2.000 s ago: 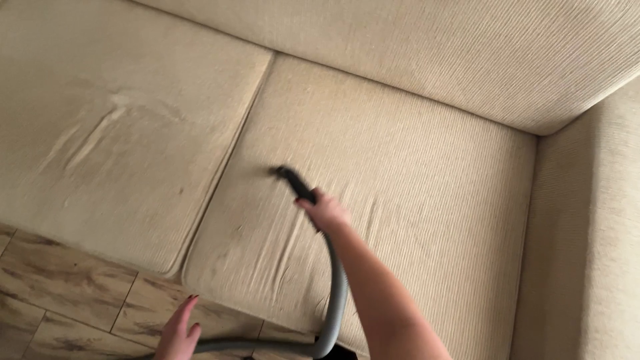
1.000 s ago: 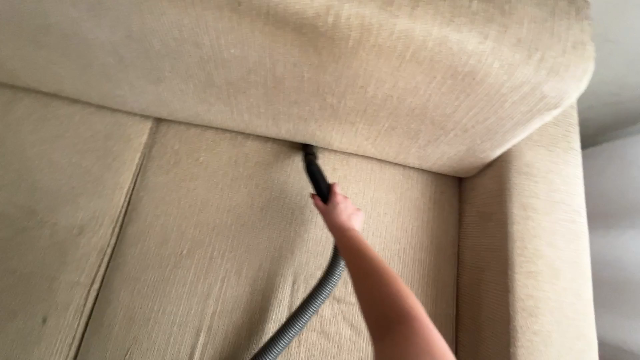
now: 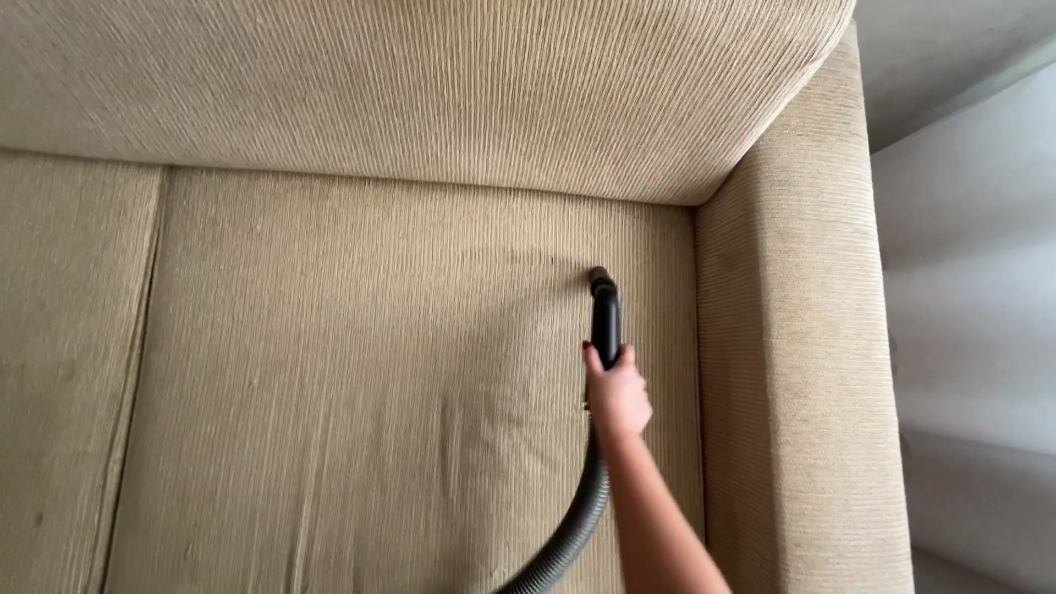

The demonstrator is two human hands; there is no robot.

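My right hand (image 3: 619, 398) is closed around the black handle of a vacuum cleaner hose (image 3: 607, 326). The small dark nozzle (image 3: 599, 275) at its tip meets the beige ribbed seat cushion (image 3: 346, 330), near the cushion's back right corner. From below the hand, the grey corrugated hose (image 3: 569, 528) curves down and left out of the view. Creases run through the cushion fabric left of the hose. My left hand is outside the frame.
The sofa's backrest (image 3: 429, 91) rises behind the seat, and its armrest (image 3: 825, 355) stands close on the right. A second seat cushion (image 3: 58, 355) lies left of a long seam. Pale fabric (image 3: 973, 330) hangs beyond the armrest.
The nozzle has moved from the gap under the backrest to the right part of the seat, nearer the armrest. My left hand, seen at the lower left two seconds ago, is out of view.
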